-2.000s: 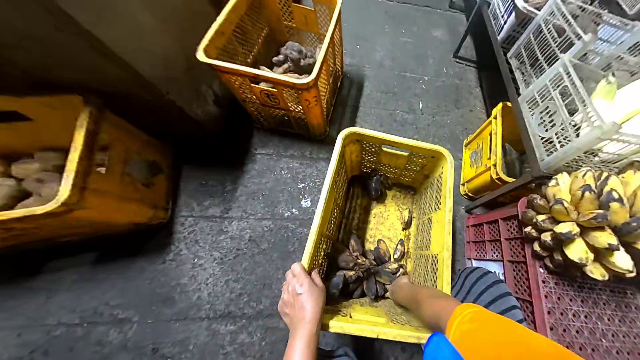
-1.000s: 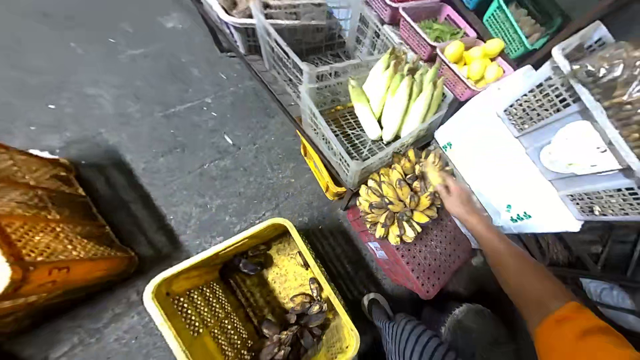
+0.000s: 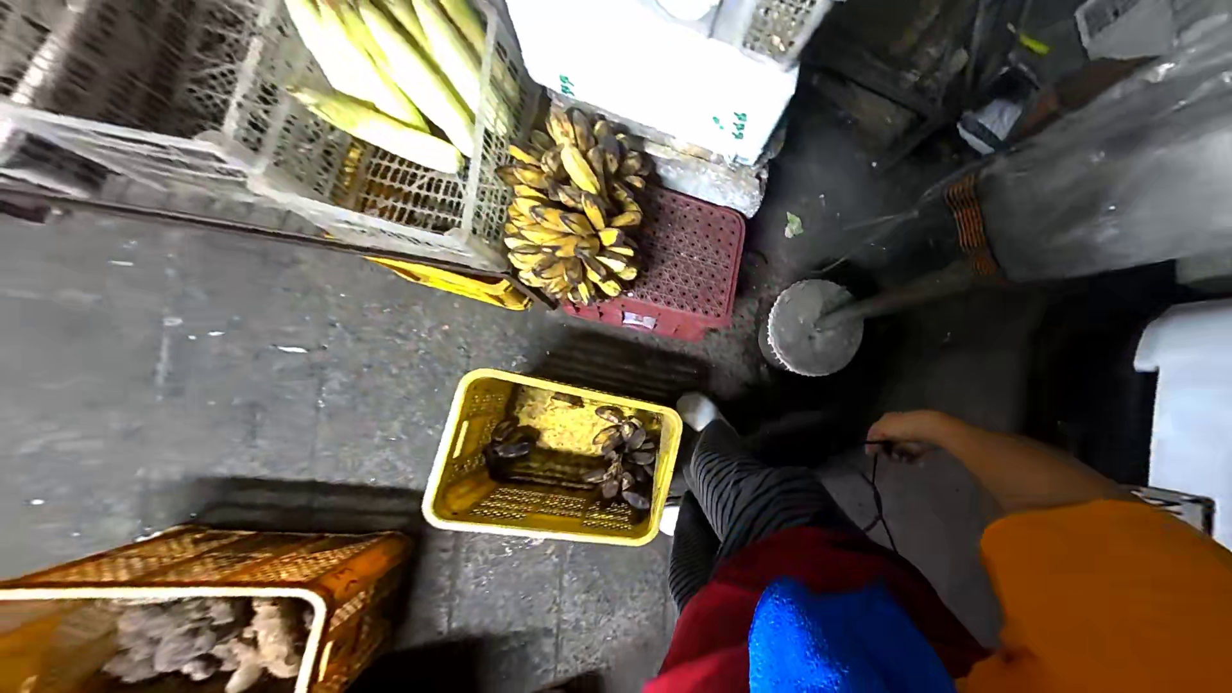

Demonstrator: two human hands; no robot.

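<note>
My right hand (image 3: 910, 435), at the end of the orange sleeve, has its fingers closed on a thin dark cord (image 3: 878, 500) that hangs down beside my legs. My left hand is out of view. Left of my feet a yellow plastic crate (image 3: 445, 460) stands on the floor, with blackened bananas (image 3: 626, 457) at its near end and a few more dark ones at the other end. Beyond it, a big bunch of yellow and brown bananas (image 3: 573, 217) rests on an upturned dark red crate (image 3: 688, 255).
Light plastic crates, one with corn cobs (image 3: 395, 77), stand at the upper left. An orange crate (image 3: 361, 587) with ginger-like roots (image 3: 207, 635) is at the lower left. A round concrete-like base with a pole (image 3: 813, 327) stands right of the red crate. A white box (image 3: 1189, 385) is at the right edge.
My right hand has left the banana bunch and is now by my right side with a cord. Two seconds ago both hands were at the yellow crate. The view has turned strongly.
</note>
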